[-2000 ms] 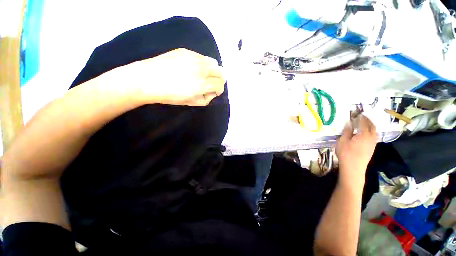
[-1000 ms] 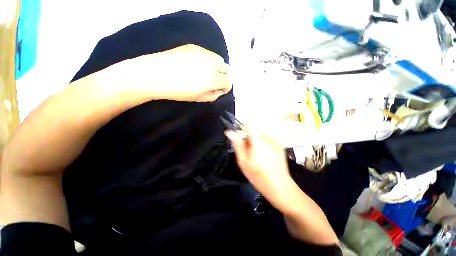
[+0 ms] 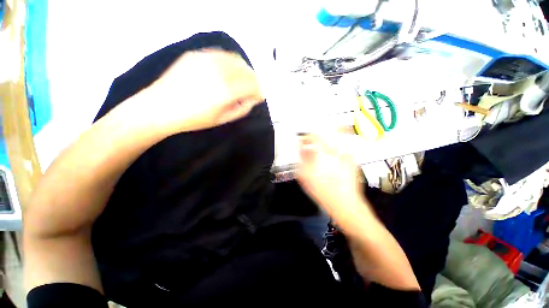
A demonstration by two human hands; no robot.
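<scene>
The black garment point(image 3: 192, 180) lies over my lap and up onto the white table. My left hand point(image 3: 232, 87) rests on its upper part near the right edge, with fingers curled onto the cloth; the fingertips are partly hidden. My right hand point(image 3: 328, 168) is at the table's front edge, to the right of the garment and apart from it. It is blurred, with the thread snips mostly hidden in it; only a small dark tip shows at the fingers.
Scissors with green and yellow loops point(image 3: 383, 114) lie on the white table point(image 3: 415, 135). The sewing machine point(image 3: 445, 45) stands behind them. A tan-handled tool point(image 3: 472, 108) is at the right. A blue-and-tan strip point(image 3: 24, 102) runs along the left. A red crate point(image 3: 499, 249) is at lower right.
My right hand went from the table beyond the scissors to the garment near my left hand, then moved slightly right, off the cloth. My left hand stays on the garment.
</scene>
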